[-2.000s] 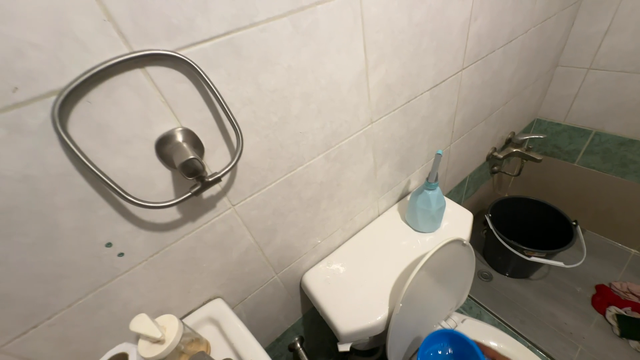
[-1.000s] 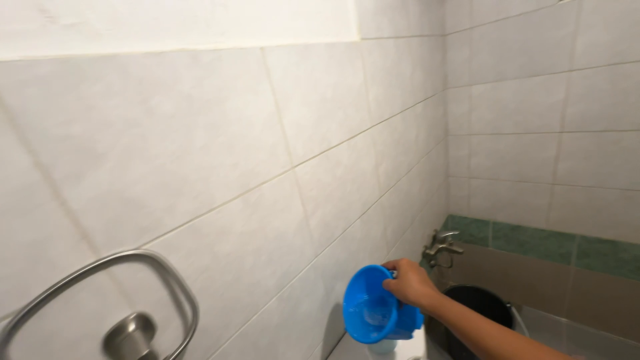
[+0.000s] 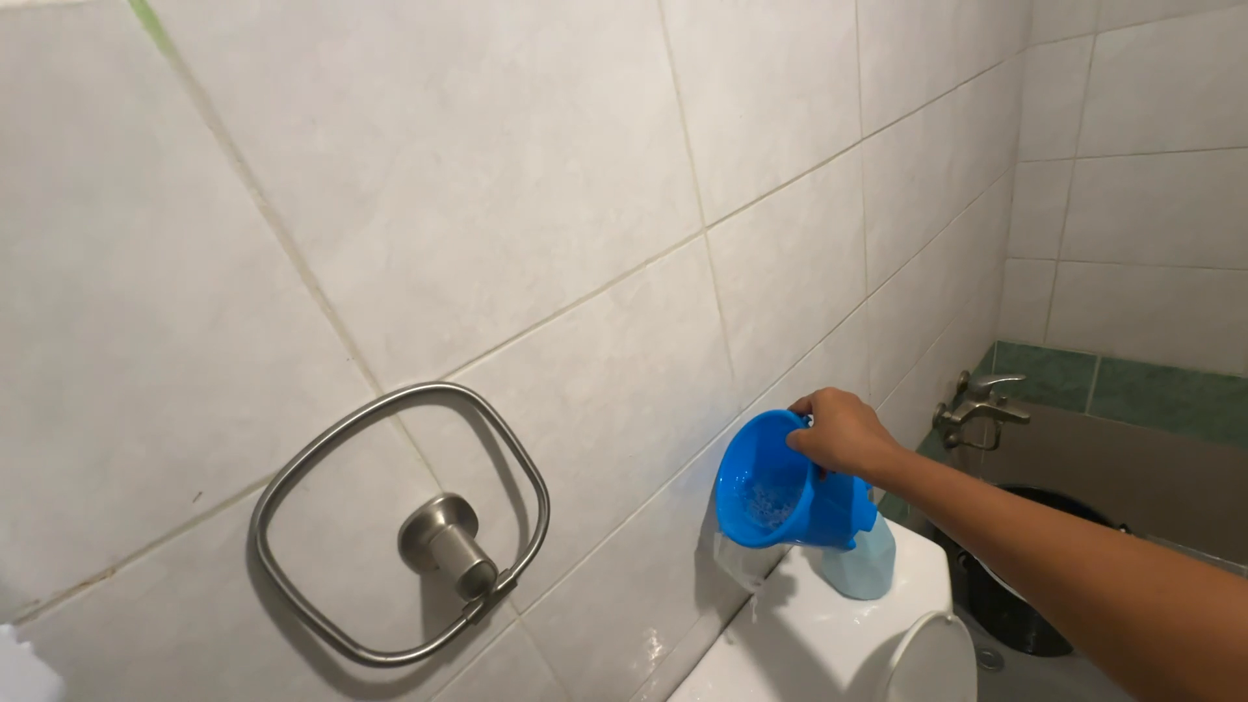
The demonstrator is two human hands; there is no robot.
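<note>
My right hand point(image 3: 840, 431) grips a blue plastic dipper point(image 3: 770, 483) near its rim. The dipper is tipped toward the tiled wall point(image 3: 604, 361), and bubbly water shows inside it. Clear water seems to run from its lower lip beside the wall. Below and behind the dipper, a light blue faceted bottle point(image 3: 863, 564) stands on the white toilet tank lid point(image 3: 912, 575), partly covered by the dipper. My left hand is out of view.
A metal towel ring point(image 3: 400, 655) is mounted on the wall at left. The raised toilet lid point(image 3: 934, 663) stands in front of the tank. At right are a wall faucet point(image 3: 980, 405) and a black bucket point(image 3: 1014, 609), partly behind my forearm.
My right hand has brought the blue dipper, low by the toilet bowl two seconds ago, up beside the wall above the tank. It is now tipped. The view has shifted.
</note>
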